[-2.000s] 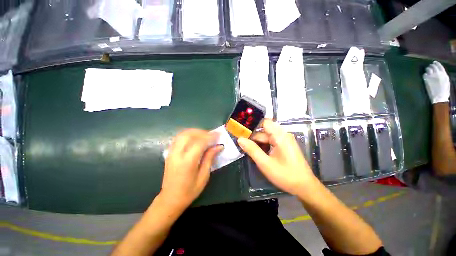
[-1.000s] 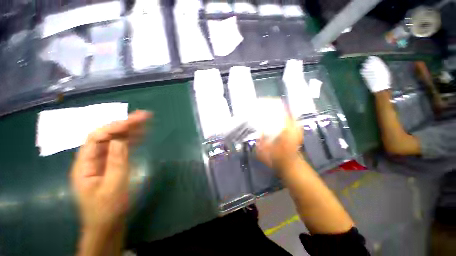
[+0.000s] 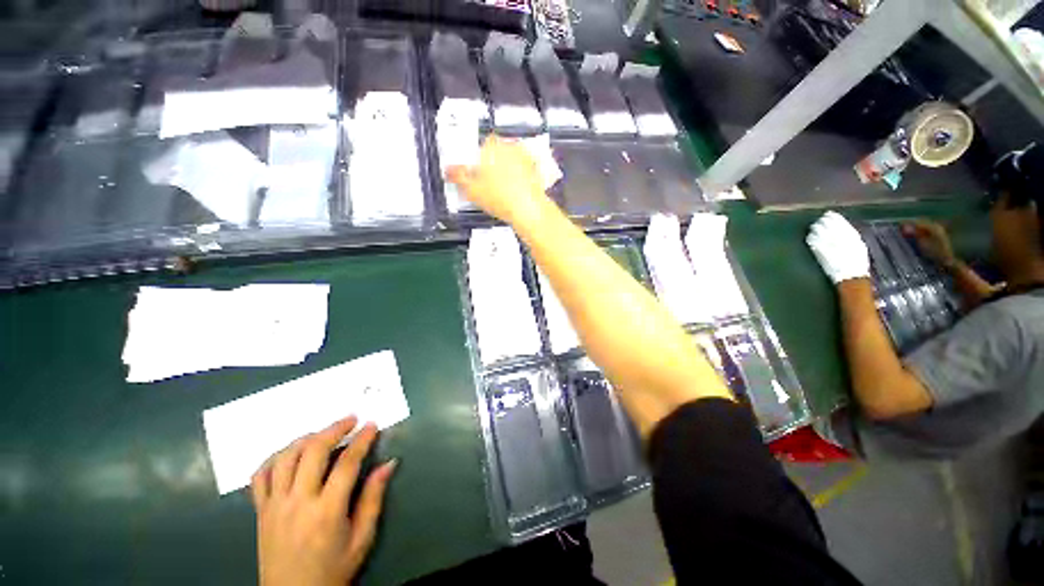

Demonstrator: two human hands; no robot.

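Note:
A flat white sleeve lies on the green bench. My left hand, bare, rests its fingertips on the sleeve's near edge, fingers slightly apart. My right hand, bare, is stretched over the rear tray, at a loose white sheet; whether it grips the sheet cannot be told. A clear blister tray holds white-sleeved phones in its back row and bare dark phones in its front row. My right forearm hides part of it.
A pile of empty white sleeves lies left of the tray. The rear trays hold white and grey items. A white frame post rises at the right. A neighbouring person's white-gloved hand and a pale reel are farther right.
The phone is out of my hands. My right hand has moved from the blister tray to the rear tray. A single sleeve now lies under my left hand. Another white-sleeved item stands in the back row.

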